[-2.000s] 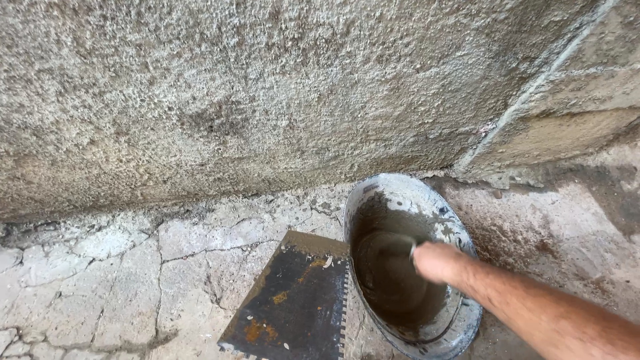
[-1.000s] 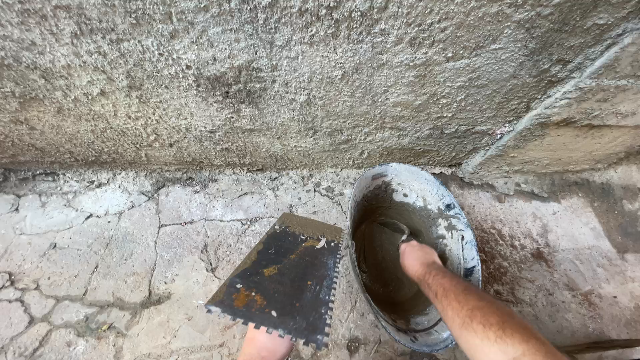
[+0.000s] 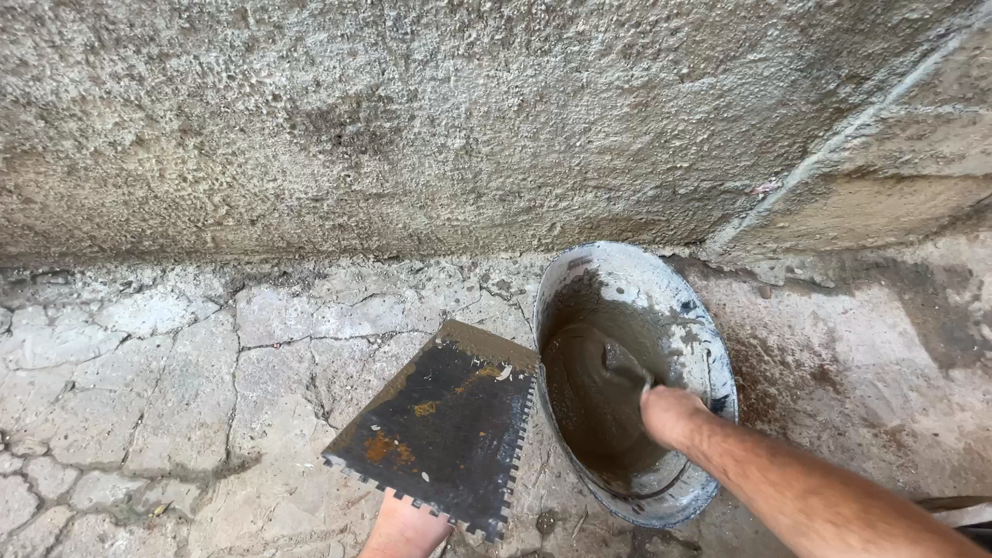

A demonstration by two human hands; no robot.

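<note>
My right hand (image 3: 673,416) is closed around the handle of a trowel (image 3: 626,366), whose blade lies partly sunk in wet grey-brown mortar (image 3: 593,418). The mortar sits in a mortar-smeared bucket (image 3: 717,380) on the ground. Left of the bucket, a notched trowel (image 3: 446,422) shows its dark, rust-spotted metal plate, with mortar along the far edge and square teeth on two sides. My left hand (image 3: 411,523) is under this plate; only the wrist and part of the hand show, and the fingers and handle are hidden.
A rough rendered wall (image 3: 372,132) rises behind the bucket, with a pale diagonal ridge (image 3: 845,136) at the right. Cracked concrete paving (image 3: 186,387) runs along its foot. At the lower right edge lies a partly seen object (image 3: 965,511) that I cannot identify.
The right hand and its trowel have moved within the bucket, through the mortar. The left wrist, not visible two seconds ago, now shows below the notched trowel, which is tilted differently.
</note>
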